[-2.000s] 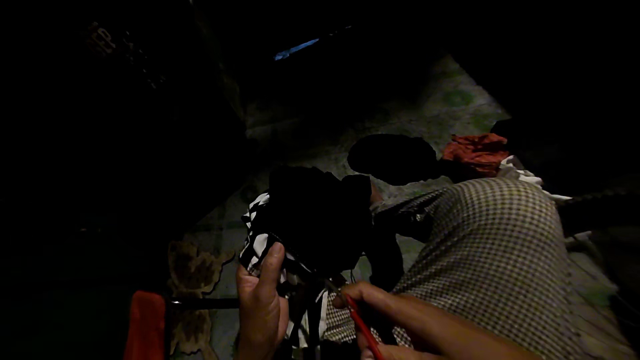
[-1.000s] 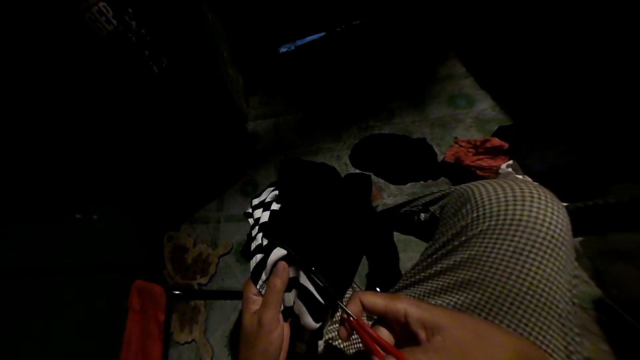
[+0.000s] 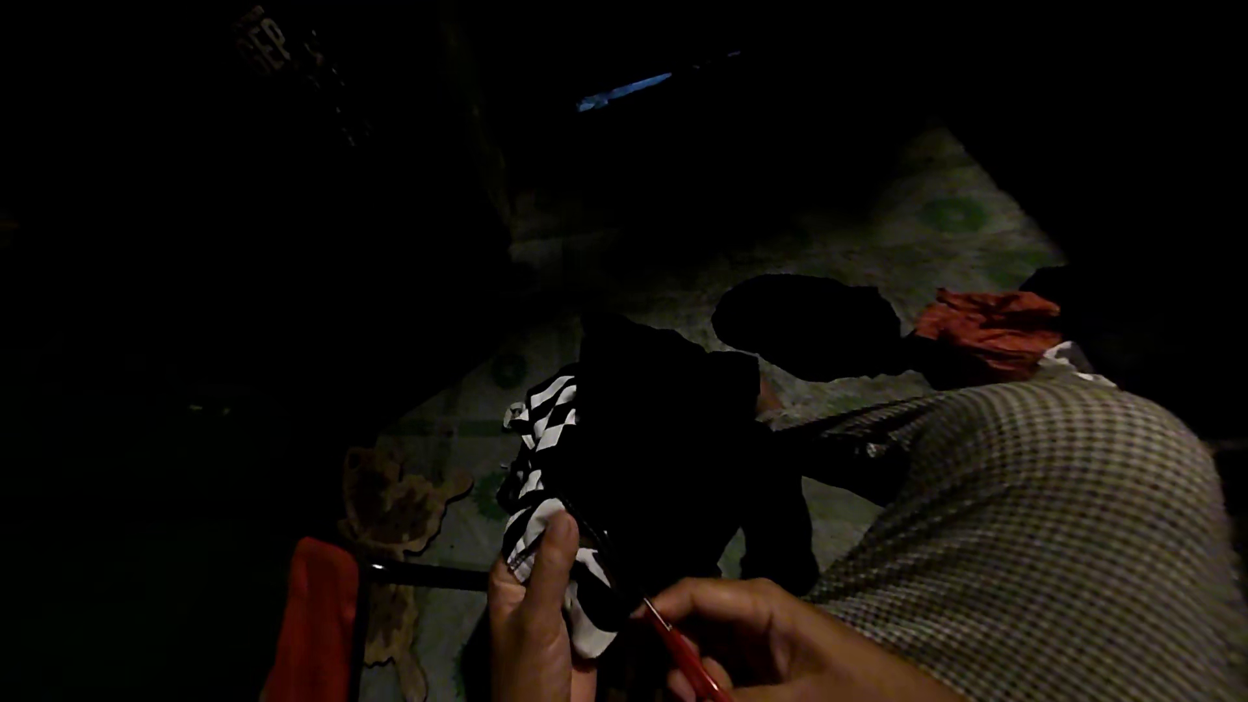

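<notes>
Black cloth (image 3: 663,448) with a black-and-white checkered part (image 3: 551,419) lies in front of me, over the patterned floor. My left hand (image 3: 544,604) pinches the checkered part near its lower end, thumb on top. In my right hand (image 3: 756,634) is a slim tool with red handles (image 3: 682,648), probably scissors or snips. Its metal end points up and left along the edge of the cloth, close to my left thumb. Darkness hides the tip and most folds of the black cloth.
My knee in checked cloth (image 3: 1033,487) rises at the right. Beyond it lie a dark bundle (image 3: 809,327) and crumpled orange-red cloth (image 3: 990,327). At lower left are a red object (image 3: 317,614) beside a dark bar (image 3: 429,575) and a brown cut-out shape (image 3: 390,507) on the patterned floor (image 3: 858,224).
The red handles, spread apart one second ago, now look closer together. My left hand stays on the checkered cloth, whose folds have shifted since two seconds ago.
</notes>
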